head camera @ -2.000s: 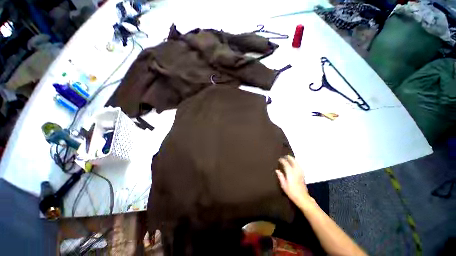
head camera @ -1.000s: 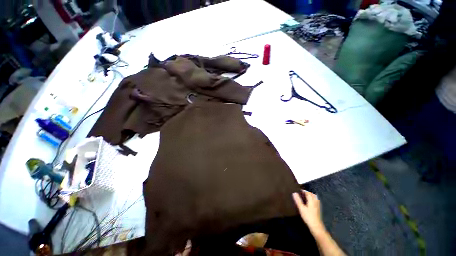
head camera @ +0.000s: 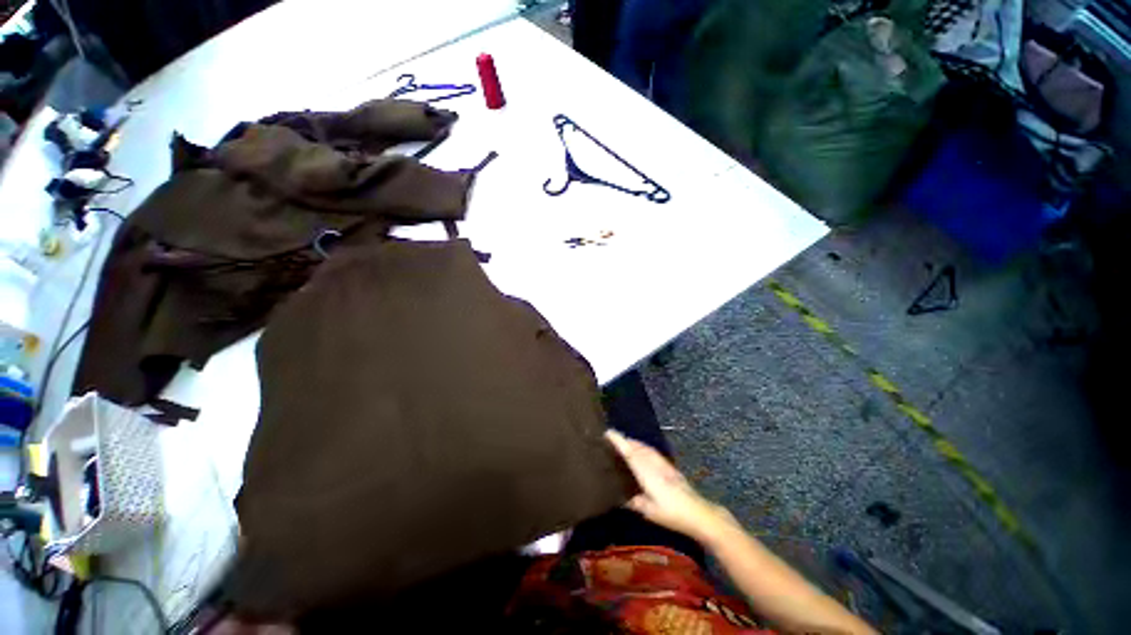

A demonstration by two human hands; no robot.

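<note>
The dark brown sleeveless garment [head camera: 409, 397] lies flat, its lower part over the table's near edge. A hanger hook [head camera: 326, 242] shows at its neckline. My right hand [head camera: 651, 481] is at the garment's lower right edge, the cloth edge between thumb and fingers. My left hand [head camera: 254, 626] is barely visible at the bottom edge of the picture, by the garment's lower left corner. It is blurred and mostly hidden, so its grip cannot be told.
A crumpled brown jacket [head camera: 273, 186] lies beyond the garment. A black hanger [head camera: 602, 161], small snips [head camera: 588, 239] and a red thread cone [head camera: 490, 81] are on the white table [head camera: 695, 236]. A white basket [head camera: 124, 478] stands left. Green sacks [head camera: 843, 112] and a fallen hanger [head camera: 934, 290] are on the floor.
The view has swung right, so the table things sit further left. My right hand still holds the garment's right edge, and the lower part of the garment is spread wider.
</note>
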